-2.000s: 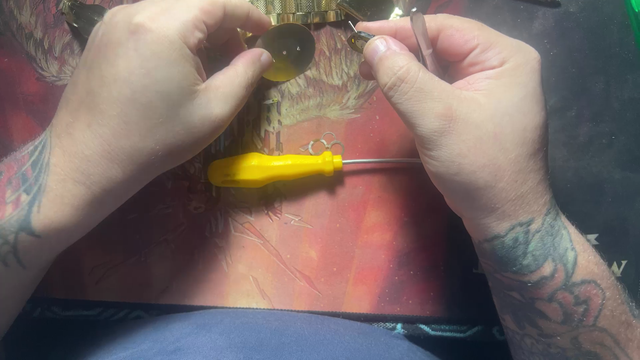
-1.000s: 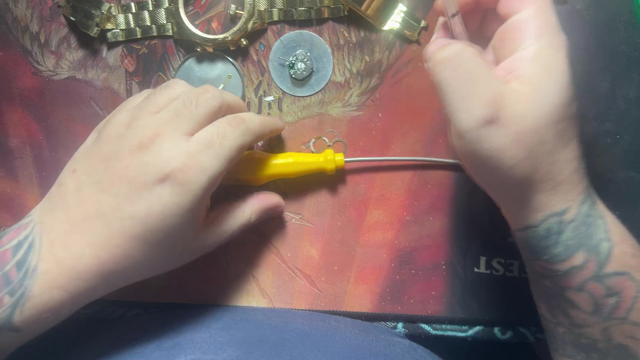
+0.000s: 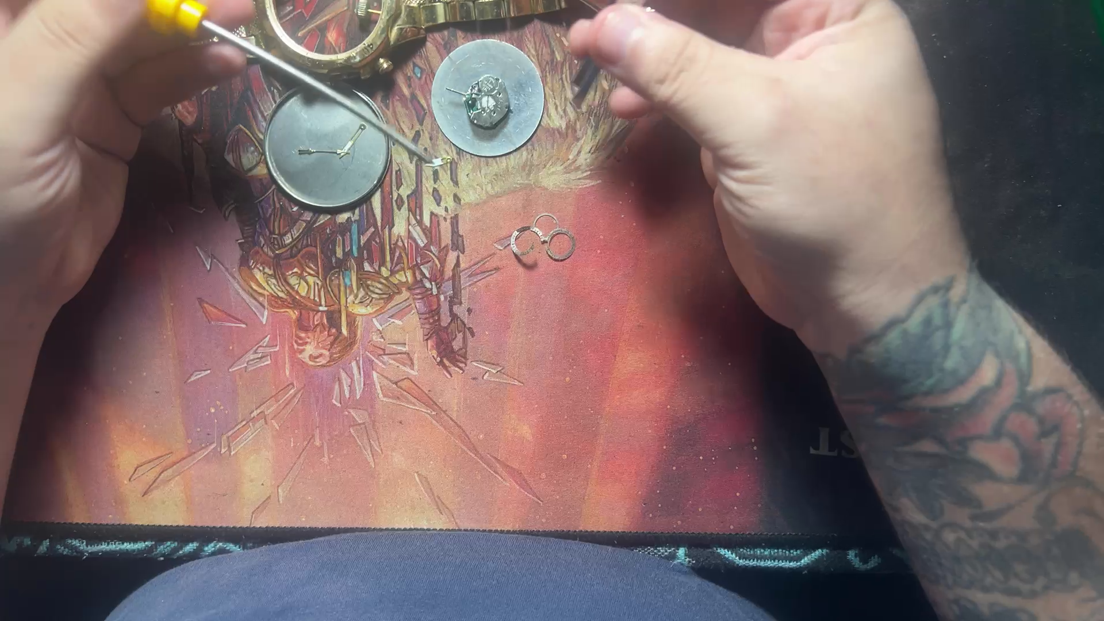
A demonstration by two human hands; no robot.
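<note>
My left hand (image 3: 78,103), partly cut off at the top left, holds a screwdriver by its yellow handle (image 3: 177,14). Its thin metal shaft (image 3: 310,88) slants down to the right, the tip near a tiny gold-coloured piece (image 3: 442,161). My right hand (image 3: 742,112) is at the upper right, thumb and fingertips together; whether something small is between them is unclear. Between the hands lies a grey metal disc (image 3: 448,95) with a watch movement (image 3: 488,102) on it. Left of it, watch hands (image 3: 332,152) rest on a round grey disc with a raised rim (image 3: 328,185).
A gold-coloured watch case (image 3: 332,65) with a metal link bracelet (image 3: 466,10) lies along the top edge. Several small thin rings (image 3: 560,245) are on the printed mat (image 3: 517,388). The mat's stitched edge (image 3: 759,556) runs in front of my lap.
My left hand has picked up the yellow screwdriver, which lay on the mat. The disc it held two seconds ago is out of that hand.
</note>
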